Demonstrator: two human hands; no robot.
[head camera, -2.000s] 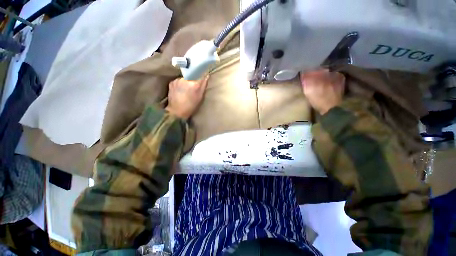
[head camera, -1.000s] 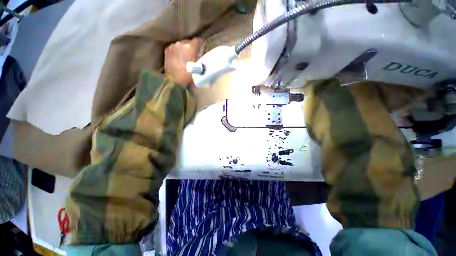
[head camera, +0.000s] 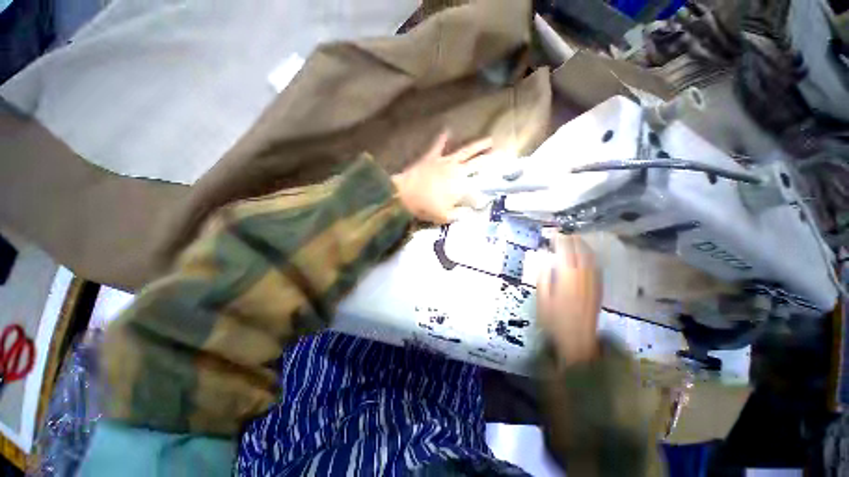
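Observation:
The brown fabric panel (head camera: 372, 102) lies bunched behind and left of the sewing machine head (head camera: 596, 130). My left hand (head camera: 442, 182) has its fingers spread beside the lamp and the needle area, at the near edge of the brown cloth; no grip on the cloth shows. My right hand (head camera: 570, 289) is blurred over the machine bed (head camera: 391, 293), right of the metal plate (head camera: 514, 247); its fingers point away from me and whether it holds anything cannot be told. The plate shows uncovered by cloth.
Pale fabric (head camera: 177, 84) spreads across the upper left. A tray (head camera: 51, 326) with red-handled scissors (head camera: 14, 352) is at lower left, beside crumpled clear plastic (head camera: 70, 401). A brown cardboard box (head camera: 712, 410) is at lower right. Heaped cloth (head camera: 735, 65) lies behind the machine.
The view has turned and the seamed cloth has left the plate. My left hand has moved right, beside the needle area, and opened. My right hand has come back from behind the machine head over the bed.

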